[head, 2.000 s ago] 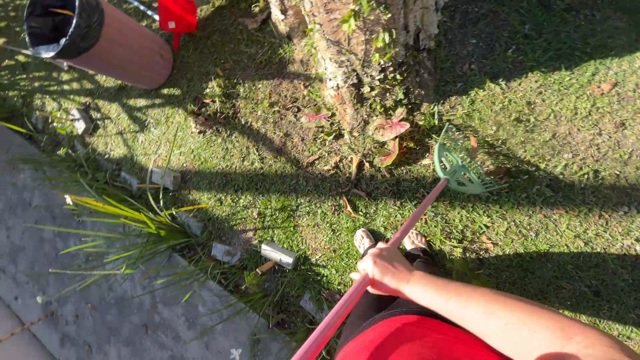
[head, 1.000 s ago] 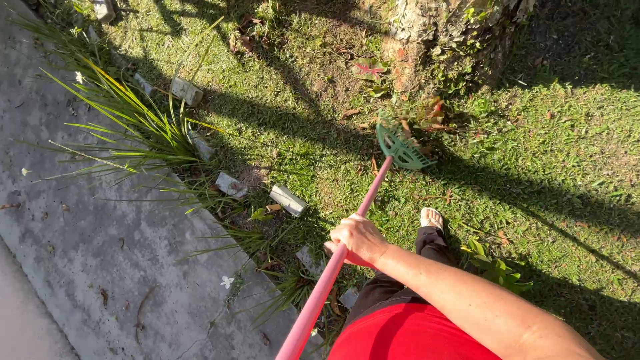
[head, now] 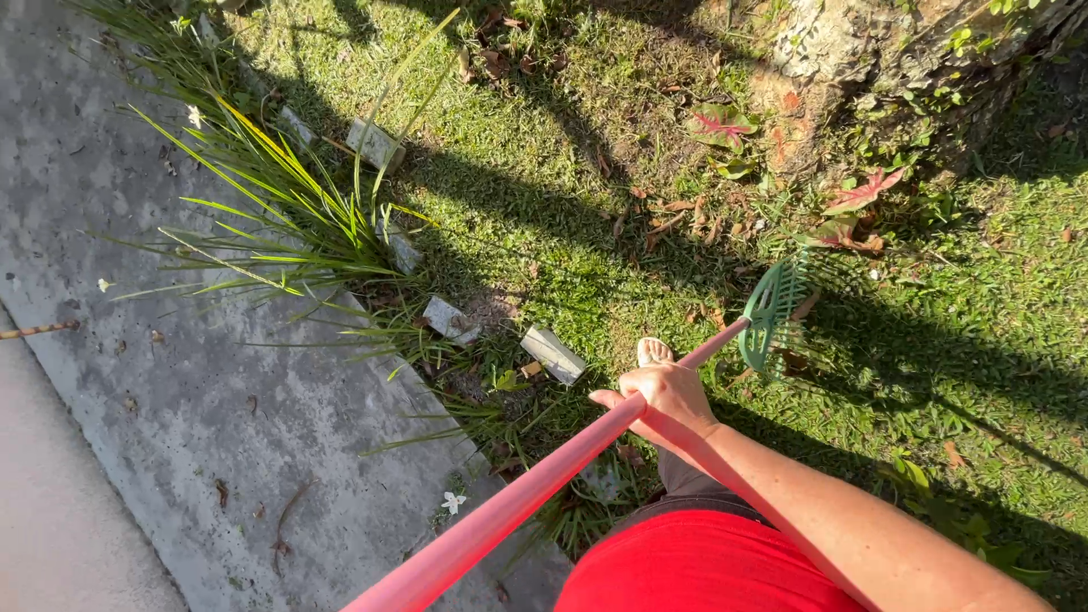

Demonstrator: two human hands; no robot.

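My right hand (head: pixel 667 404) is closed around the long pink handle (head: pixel 510 501) of a rake, its thumb lying at the near side of the grip. The handle runs from the bottom edge up to a green fan-shaped rake head (head: pixel 765 314), which stands tilted on the grass with its tines toward the right. Dry brown leaves (head: pixel 799 306) lie by the tines. Pink and green caladium leaves (head: pixel 863 191) grow just above the rake head. My left hand is outside the picture.
A tree trunk (head: pixel 850 59) rises at the upper right. Pale blocks (head: pixel 552 354) and long-leaved grassy clumps (head: pixel 323 221) line the edge between the lawn and the concrete path (head: pixel 255 408) on the left. My sandalled foot (head: pixel 654 350) shows just beyond my hand.
The rake head has moved away from the trunk's base, toward me, with my right hand still on the handle. The bin has left the view, which has shifted.
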